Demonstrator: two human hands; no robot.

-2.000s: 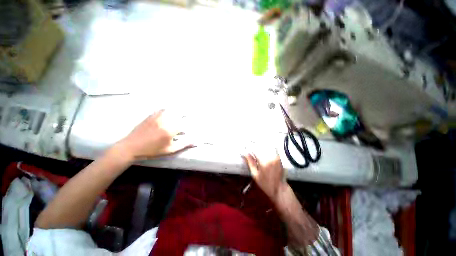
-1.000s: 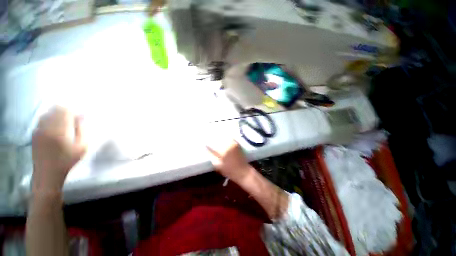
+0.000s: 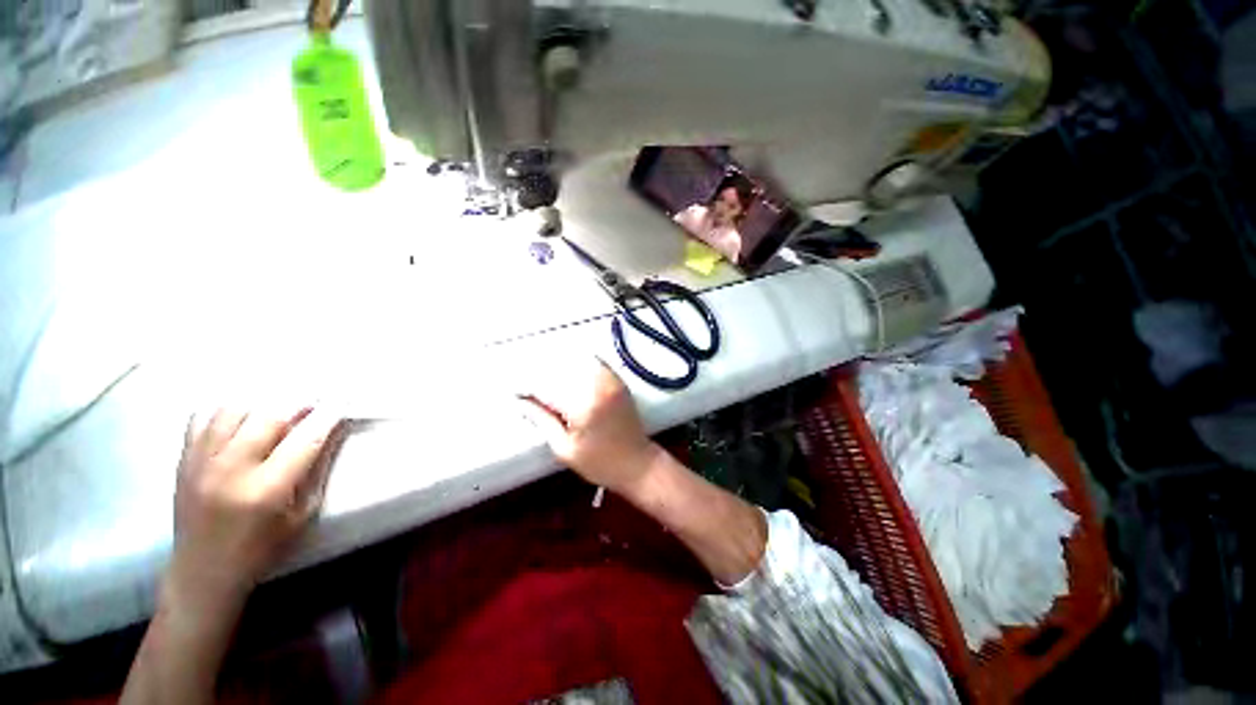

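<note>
White fabric point(image 3: 427, 393) lies between my hands on the white tabletop; its outline is mostly lost in glare. My left hand point(image 3: 255, 482) rests palm down at the left, fingers slightly apart and pointing away from me. My right hand point(image 3: 601, 438) is at the table's front edge, with thumb and index finger at the right of the white area; whether they pinch fabric is unclear. Black-handled scissors point(image 3: 654, 320) lie just beyond my right hand, points towards the needle area point(image 3: 503, 200).
The sewing machine point(image 3: 771, 103) stands at the back right. A lit phone point(image 3: 716, 207) leans on it, beside a yellow scrap point(image 3: 703, 259). A lime-green tag point(image 3: 338, 117) is left of the needle. A red basket point(image 3: 1054, 468) of crumpled white pieces point(image 3: 964, 496) is at lower right.
The view has swung right, bringing the machine and right basket further in. My left hand now rests nearer the front edge, closer to my right hand than one second ago. The scissors remain lying there.
</note>
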